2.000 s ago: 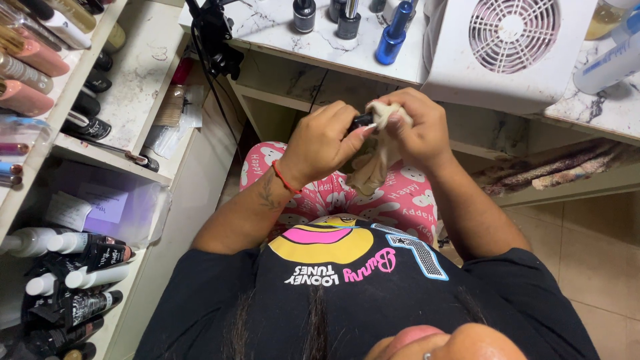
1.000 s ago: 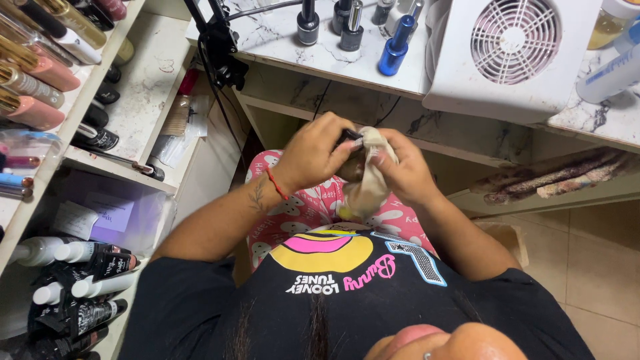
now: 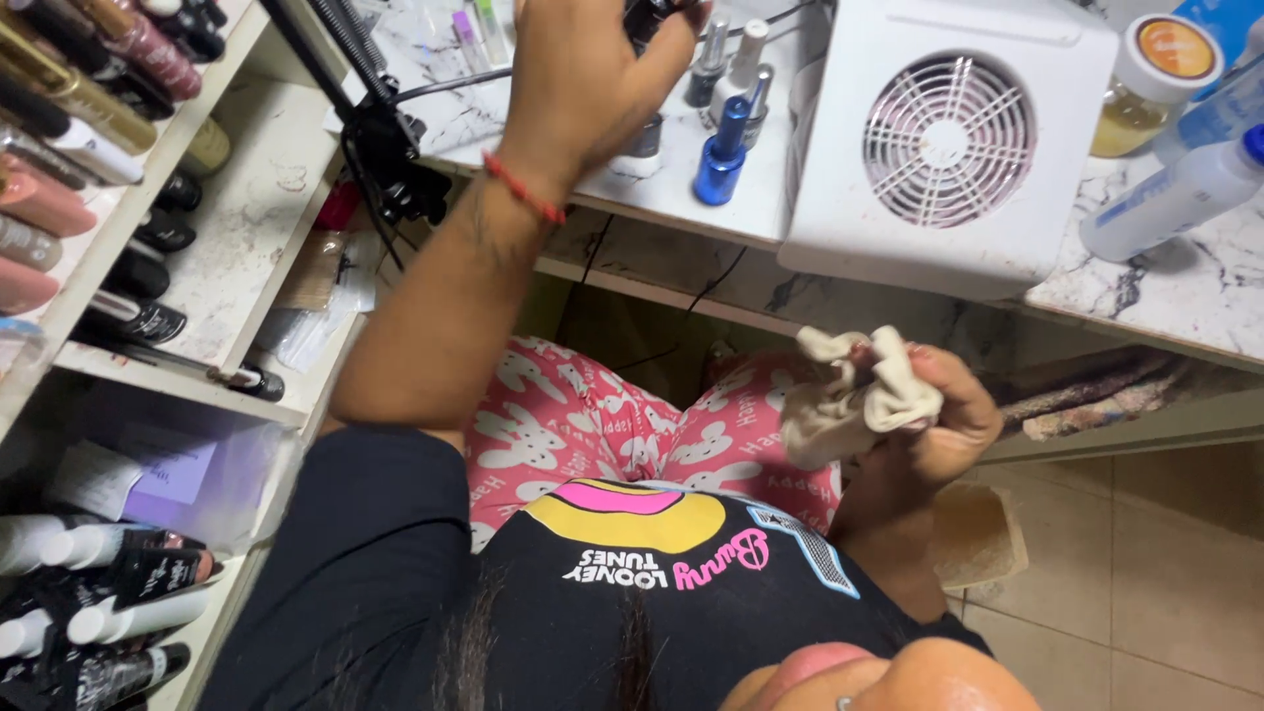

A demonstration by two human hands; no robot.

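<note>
My left hand [image 3: 583, 84], with a red cord bracelet at the wrist, reaches over the marble-patterned tabletop [image 3: 632, 202]. Its fingers close on a small black bottle [image 3: 647, 18], partly cut off by the top edge. Several nail polish bottles stand to the right of it, among them a blue nail polish bottle [image 3: 724, 158]. My right hand [image 3: 953, 410] grips a crumpled cream cloth [image 3: 864, 395] above my lap, below the table's front edge. Part of the cloth hides the fingertips.
A white fan unit [image 3: 948, 143] stands on the table, with a lidded jar [image 3: 1150, 84] and a clear plastic bottle [image 3: 1175, 193] to its right. A black clamp arm [image 3: 390, 158] is fixed at the table's left. Shelves [image 3: 237, 197] of cosmetic bottles fill the left side.
The hands were together at the cloth and a dark item; now they are apart. My left hand has moved up over the table, while the right keeps the cloth above my lap.
</note>
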